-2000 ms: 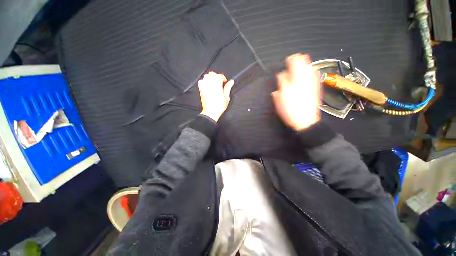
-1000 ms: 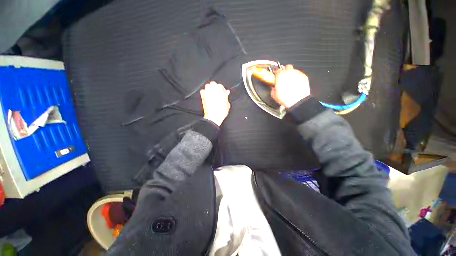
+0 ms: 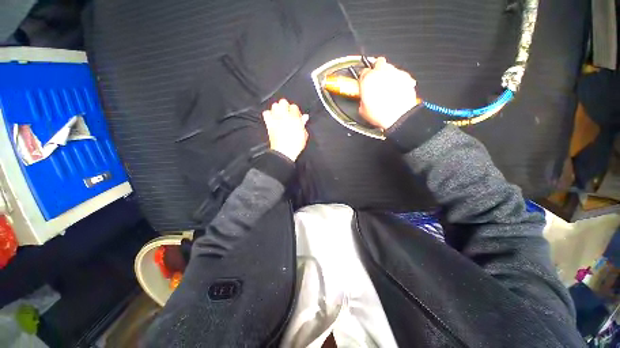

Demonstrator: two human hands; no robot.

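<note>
A black garment (image 3: 262, 64) lies with folds and creases on the dark ribbed ironing table cover (image 3: 442, 41). My left hand (image 3: 285, 128) lies palm down on the garment, fingers somewhat apart, holding nothing that I can see. My right hand (image 3: 386, 93) is closed on the orange-brown handle of the steam iron (image 3: 325, 102). The iron's silver pointed soleplate points left and rests at the garment's right part. My right hand hides the back of the iron.
Blue and yellowish lines (image 3: 469, 112) run from the iron to a wrapped pale hose (image 3: 527, 41) at right. A blue-fronted box (image 3: 61, 163) stands left. A cream bucket (image 3: 146, 268) with scraps is at lower left, a red plastic bag (image 3: 7, 241) at the left edge.
My right hand was empty and blurred beside the iron, then took its handle and brought the iron left to the garment. My left hand has stayed on the garment.
</note>
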